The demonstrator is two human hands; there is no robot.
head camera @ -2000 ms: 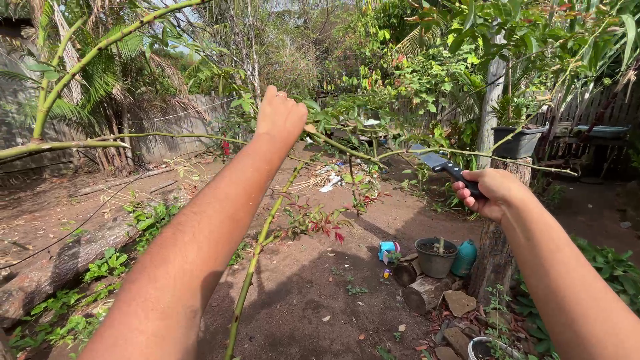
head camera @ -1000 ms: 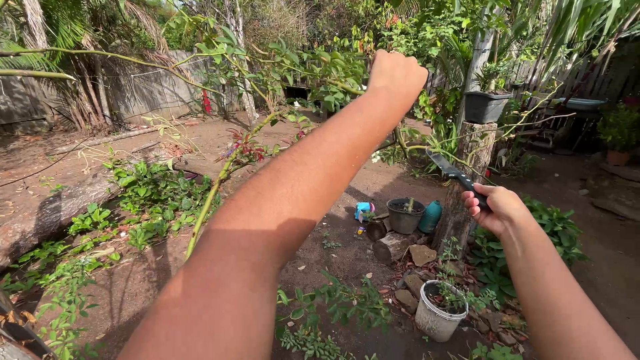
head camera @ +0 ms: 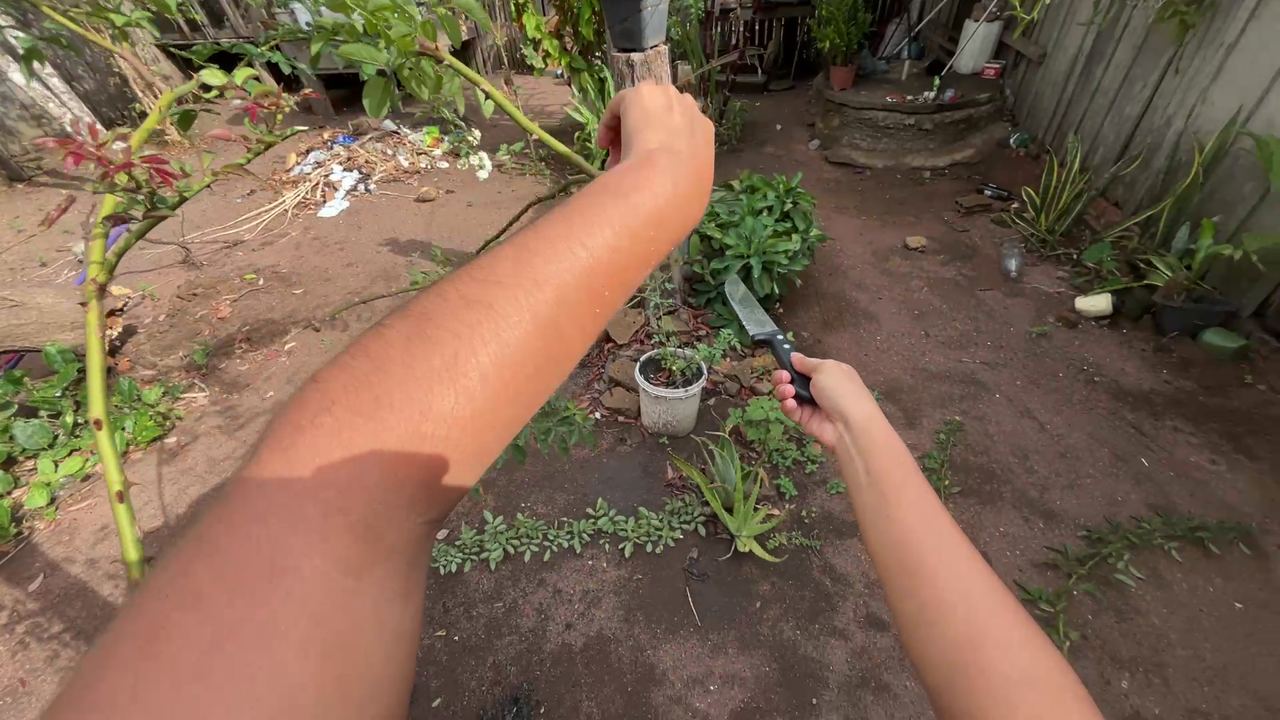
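Note:
My left hand (head camera: pixel 660 125) is raised at the upper middle, closed at the end of a thorny green stem (head camera: pixel 520 118) that runs in from the upper left; its fingertips are partly hidden. Lower and to the right, my right hand (head camera: pixel 822 400) grips the black handle of a knife (head camera: pixel 752 315), its broad blade pointing up and left. Another thorny stem (head camera: pixel 97 340) with reddish young leaves stands upright at the left. Behind the knife grows a leafy green bush (head camera: pixel 760 235).
A white bucket with a plant (head camera: pixel 670 408) and an aloe plant (head camera: pixel 738 505) stand on the dirt ground. A black pot (head camera: pixel 636 22) tops a wooden post (head camera: pixel 640 66). At right are a wooden fence (head camera: pixel 1130 100) and a round raised ledge (head camera: pixel 905 130). Litter (head camera: pixel 345 180) lies at left.
The view has swung right and down. The knife, near the thin branches by the post a second ago, now shows away from them. My right hand has kept its grip on it.

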